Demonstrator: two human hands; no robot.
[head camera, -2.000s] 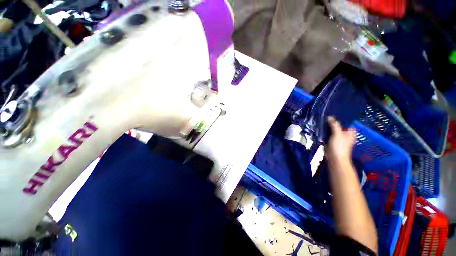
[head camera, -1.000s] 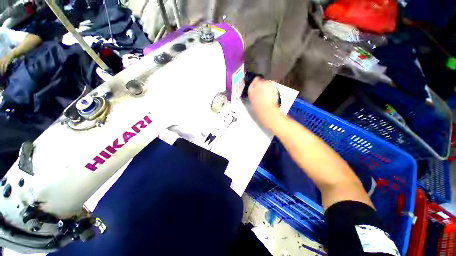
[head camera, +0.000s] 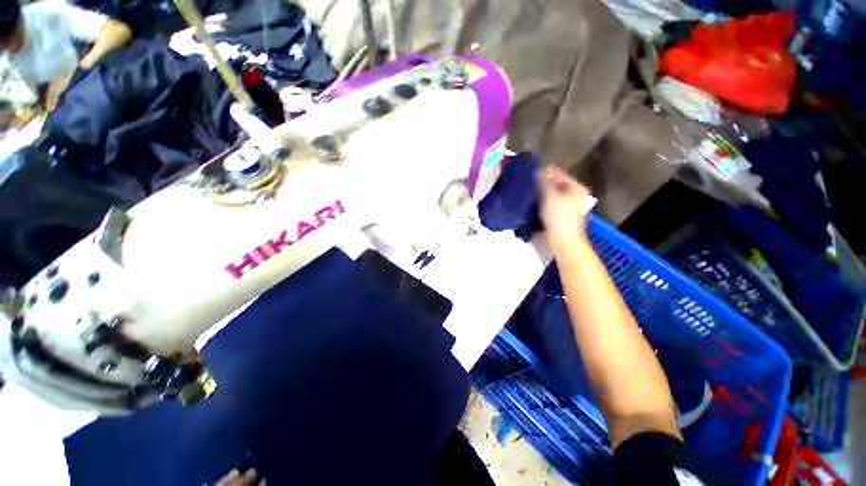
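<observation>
My right hand (head camera: 562, 197) grips a small dark navy cloth piece (head camera: 513, 196) beside the purple end of the white sewing machine (head camera: 380, 152), above the white table (head camera: 484, 285). Large navy cloth (head camera: 332, 380) lies in front of the machine and covers the near part of the table. My left hand (head camera: 237, 477) shows only as blurred fingertips at the bottom edge, by the navy cloth; its grip is hidden. The needle area cannot be made out.
A blue crate (head camera: 698, 308) with dark cloth inside stands right of the table, under my right forearm. Red crates (head camera: 788, 465) are beyond it. Brown cloth (head camera: 579, 85) and a red bundle (head camera: 731, 62) lie behind. Another person's arm (head camera: 104, 43) shows at the upper left among dark garments.
My right hand has gone from the blue crate to the machine's purple end, and the navy piece now shows spread from it. Fingertips have appeared at the bottom edge. The view has shifted.
</observation>
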